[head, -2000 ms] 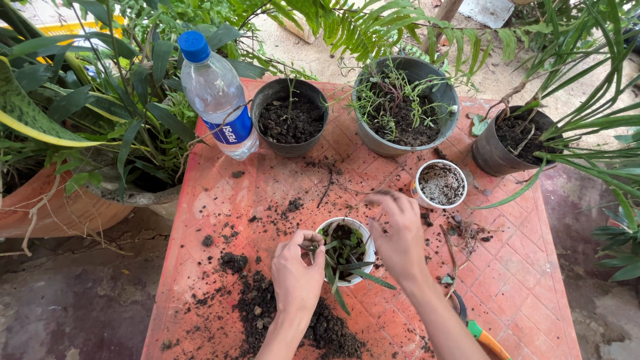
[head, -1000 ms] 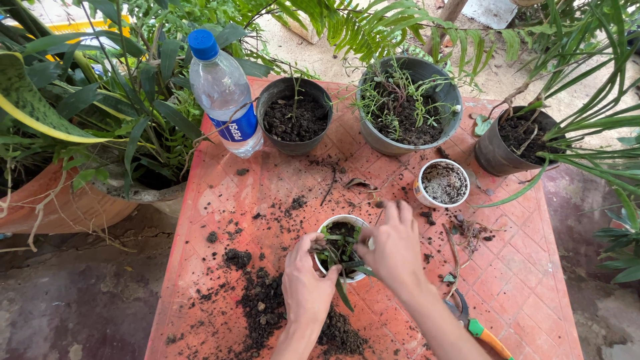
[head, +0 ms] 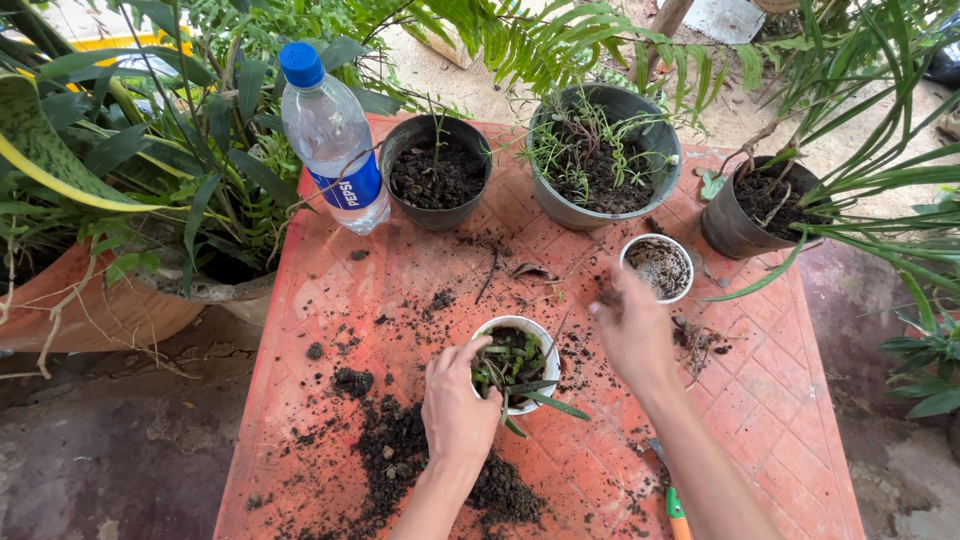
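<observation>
A small white pot (head: 553,361) with green succulent-like leaves and dark soil stands near the middle of the red table. My left hand (head: 461,397) is on its left side, fingers over the rim and thumb at the leaves. Blurred, my right hand (head: 630,315) is up and to the right of that pot, beside a white cup (head: 661,268) with dirty inner walls; whether its fingers hold anything is unclear. Loose dark soil (head: 390,450) lies heaped around my left wrist. Pruning shears with a green and orange handle (head: 676,510) lie partly hidden by my right forearm.
Along the table's (head: 780,390) far side stand a Pepsi bottle (head: 337,142), a black pot with a thin stem (head: 435,217), a large grey pot (head: 570,206) and a tilted dark pot with long leaves (head: 731,217). Large potted plants (head: 112,307) crowd the left.
My right hand has left the small white pot and moved right and away, towards the white cup. My left hand has stayed at the pot.
</observation>
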